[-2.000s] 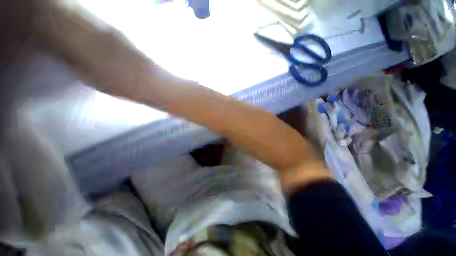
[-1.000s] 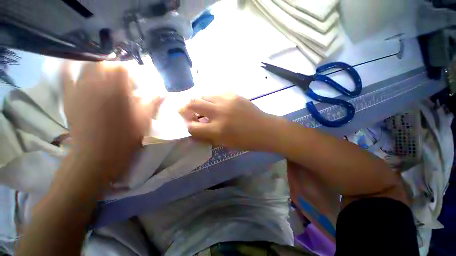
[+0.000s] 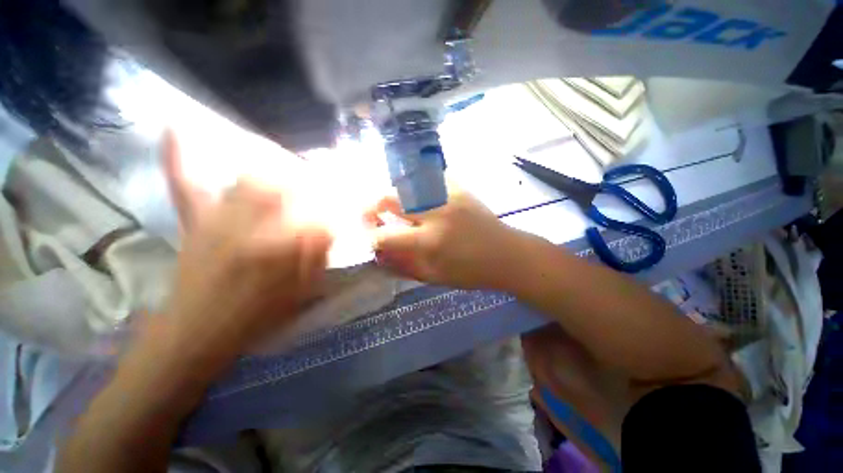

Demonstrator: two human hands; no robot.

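My left hand [image 3: 245, 249] lies spread over pale cloth left of the needle area, blurred and washed out by lamp glare. My right hand [image 3: 444, 236] has its fingertips pinched at the cloth's edge just below the blue-grey cylinder [image 3: 421, 171]. The off-white garment panel [image 3: 65, 240] lies in folds at the left and runs under my left hand. The sewing machine head [image 3: 545, 42] with blue "JACK" lettering fills the top. The presser foot and needle are lost in the glare. What lies between my right fingertips is too bright to make out fully.
Scissors [image 3: 592, 196] with blue loop handles lie right of my right hand. Stacked cream cut pieces [image 3: 601, 115] lie behind them. The ruler-marked table edge [image 3: 370, 344] runs across the front. A pale perforated basket [image 3: 739, 291] with cloth stands lower right. Pale cloth covers the lap.
The view has shifted, with more of the machine head showing. My left hand has come down from near the needle and its fingers are spread. My right hand stays beside the cylinder, still pinching.
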